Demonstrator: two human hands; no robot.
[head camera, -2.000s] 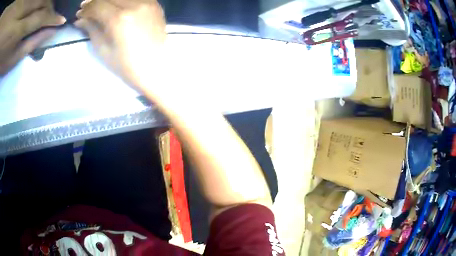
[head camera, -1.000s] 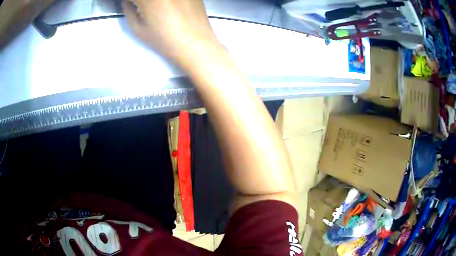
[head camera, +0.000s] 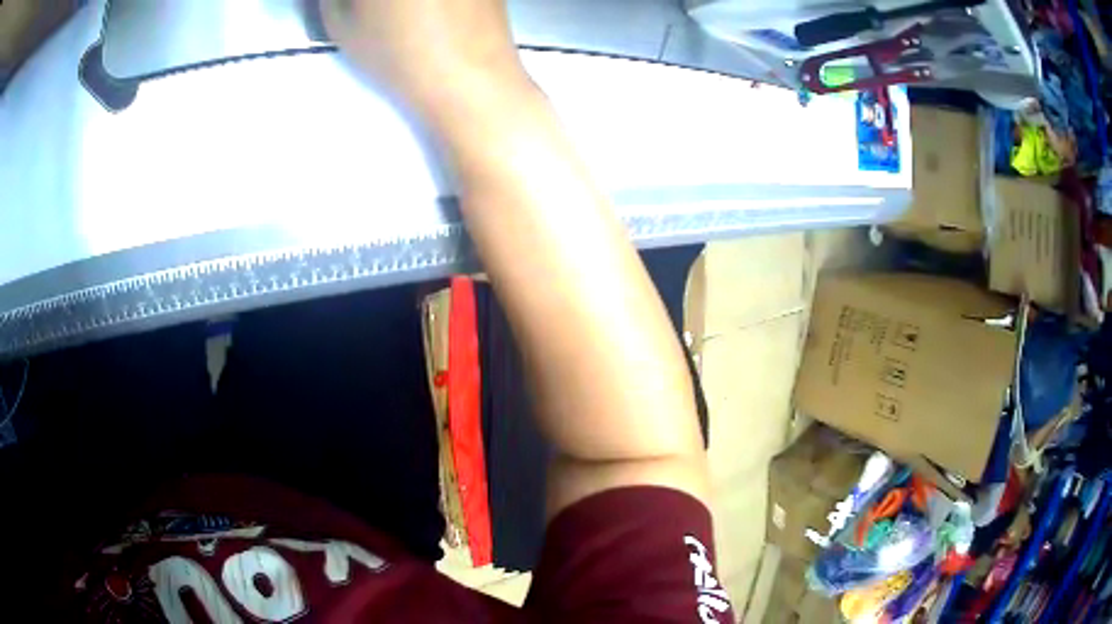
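Note:
My right hand (head camera: 415, 37) is at the top edge, partly cut off, over the sewing machine's white bed (head camera: 305, 152). Its fingers are out of the picture or hidden, so I cannot tell what it holds. A small, dark part of my left hand (head camera: 27, 31) shows in the top left corner; its fingers cannot be seen. Between the hands lies a smooth grey area (head camera: 220, 34) with a dark curved edge. Red-handled thread snips (head camera: 860, 63) and a slim black-handled tool (head camera: 841, 24) lie at the bed's right end.
A ruler strip (head camera: 305, 262) runs along the bed's front edge. Black pieces (head camera: 317, 390) and a red strip (head camera: 467, 414) are below it, by my lap. Cardboard boxes (head camera: 908, 360), bagged goods (head camera: 884, 536) and blue baskets (head camera: 1049, 549) are at the right.
Both hands have moved up towards the top edge, and their fingers have left view. The black fabric seen under them at first no longer shows; grey surface shows there. The view has shifted slightly.

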